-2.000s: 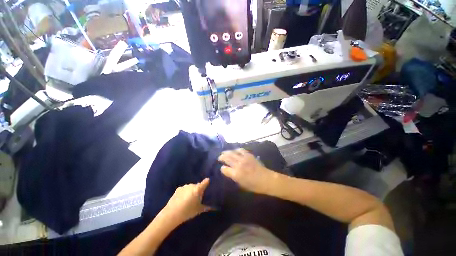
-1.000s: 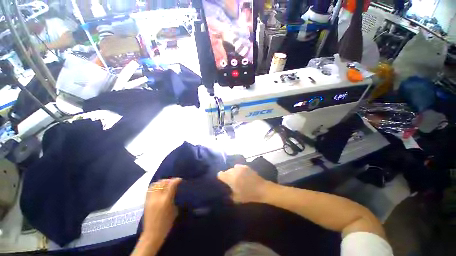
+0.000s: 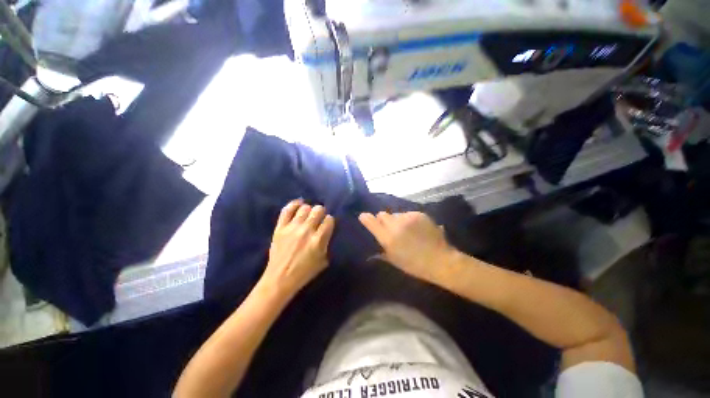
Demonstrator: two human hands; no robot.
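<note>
A dark navy garment piece lies from the needle area of the white sewing machine over the table's front edge into the lap. My left hand holds the cloth with bent fingers, below and left of the needle. My right hand pinches the cloth to the right of it, a small gap between the two hands. The lamp's glare hides the presser foot and the cloth's edge there.
More navy cloth is heaped on the left of the table. Black-handled scissors lie right of the needle, with a dark scrap beyond. A measuring scale runs along the front edge. The control panel is lit.
The view has tipped down and closer; the phone is out of view. The bunched cloth is now spread flatter, and my hands have changed their holds, with my left hand nearer my right.
</note>
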